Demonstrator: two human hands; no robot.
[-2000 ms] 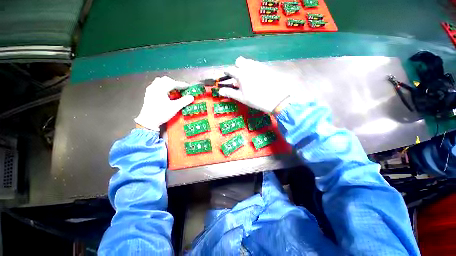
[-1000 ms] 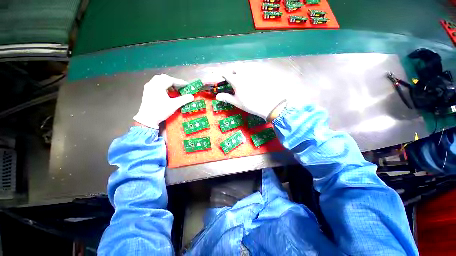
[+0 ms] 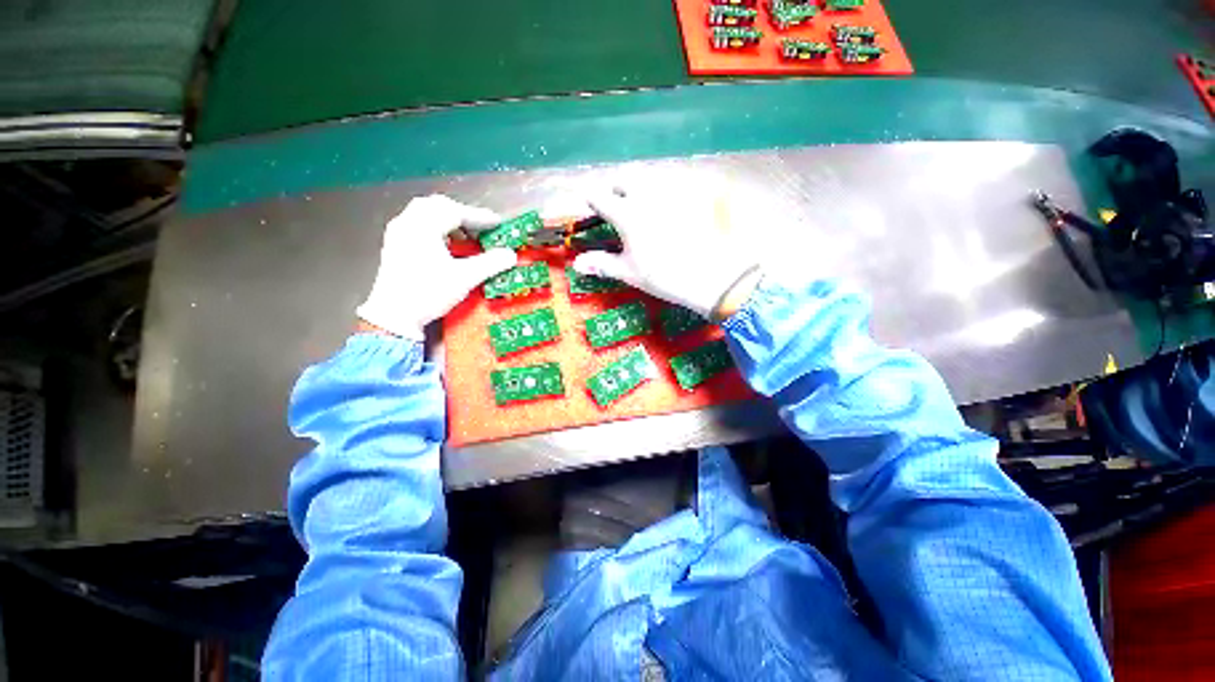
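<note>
A red-orange foam pad lies on the metal bench top, with several small green circuit boards in rows. My left hand, in a white glove, holds the circuit board at the pad's far left corner between thumb and fingers. My right hand, also in a white glove, holds side cutters. Their dark jaws point left and reach the right end of the held board. Whether the jaws are closed on a lead cannot be told. My right hand and sleeve cover part of the pad's right side.
Another red pad with boards lies on the green conveyor beyond the bench. Spare cutters lie open at the right, beside a person's dark-gloved hand. A red stack shows at bottom right.
The cutters have moved from beyond the held board to its right end. The held board was tilted up a second ago and now sits a little flatter. My arms have hardly moved.
</note>
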